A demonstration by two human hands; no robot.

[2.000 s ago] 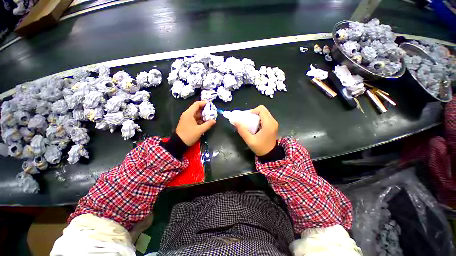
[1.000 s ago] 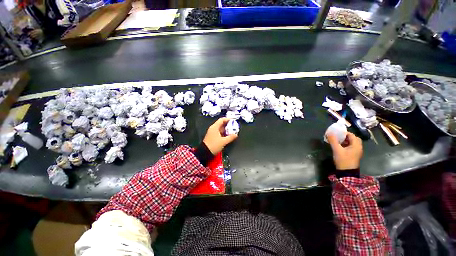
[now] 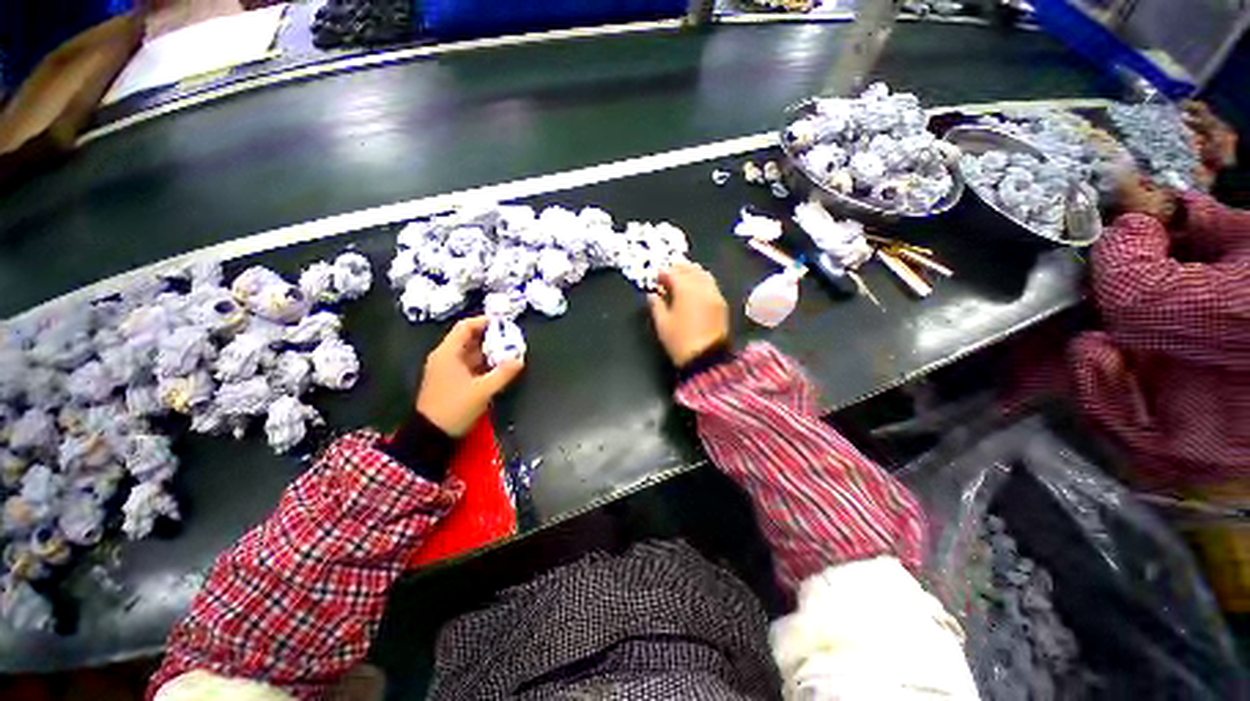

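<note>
My left hand (image 3: 459, 377) holds a grey-white ruffled piece (image 3: 503, 341) between thumb and fingers, just in front of the centre group (image 3: 507, 253) of similar pieces. My right hand (image 3: 688, 315) is at the right end of that group, its fingertips at the small pale inserts (image 3: 650, 249). Whether it grips one cannot be told. The white glue bottle (image 3: 773, 297) lies on the bench to the right of my right hand. A red mat (image 3: 473, 496) lies at the bench edge, partly under my left wrist.
A large pile of ruffled pieces (image 3: 124, 370) is at left. Heaped metal bowls (image 3: 894, 214) stand at right, with thin sticks (image 3: 898, 269) and crumpled white tissue (image 3: 832, 237) before them. A person in a checked sleeve (image 3: 1165, 274) sits at far right. A plastic-lined bin (image 3: 1097, 548) is below.
My right hand has let go of the glue bottle, which now lies on the bench, and has moved left to the small inserts. My left hand still holds its piece. The view has shifted.
</note>
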